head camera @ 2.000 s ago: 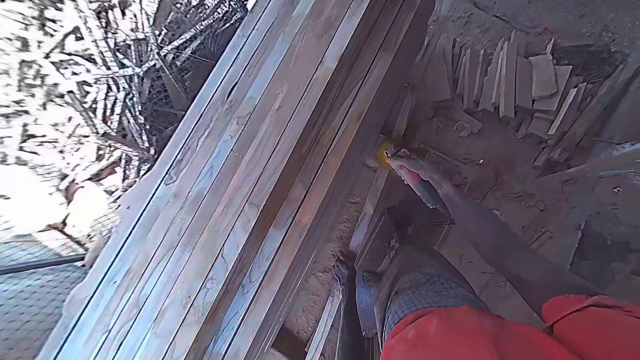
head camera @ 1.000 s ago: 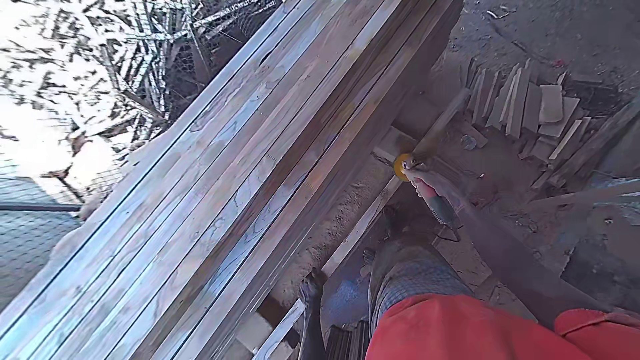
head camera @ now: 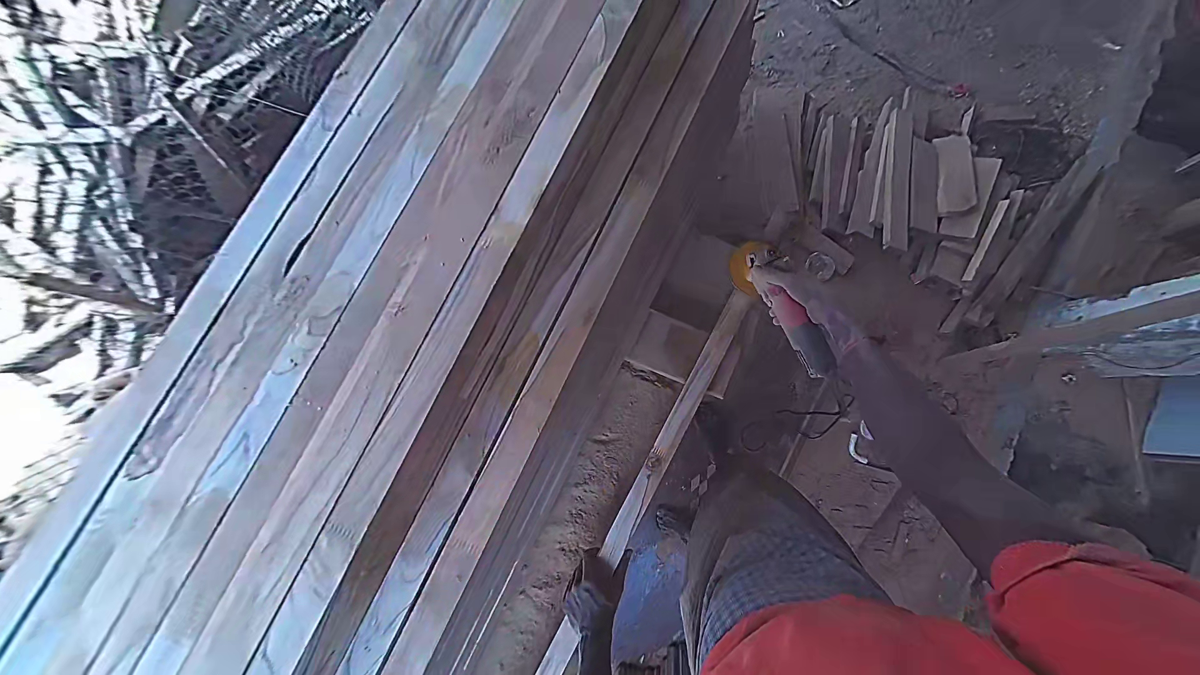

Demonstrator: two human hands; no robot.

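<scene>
An angle grinder with a pink-red and grey body [head camera: 802, 328] is gripped in my right hand [head camera: 783, 286], near its head. Its yellow disc [head camera: 747, 268] lies at the far end of a narrow wooden strip [head camera: 689, 398]; whether disc and wood touch cannot be told. My left hand [head camera: 595, 586] is closed around the lower part of this strip, at the bottom of the view. The strip runs slantwise between the hands, over a short wooden block [head camera: 667, 345].
A long stack of wooden planks [head camera: 450, 309] fills the left and middle. Short wood offcuts [head camera: 891, 178] lie at the upper right. A dark cord [head camera: 825, 422] loops below the grinder. Branches [head camera: 103, 159] lie behind wire mesh at the left.
Two seconds ago the disc was partly beside a strip lower down by the planks; the view has shifted since. Both hands have stayed closed on the grinder and strip since one second ago.
</scene>
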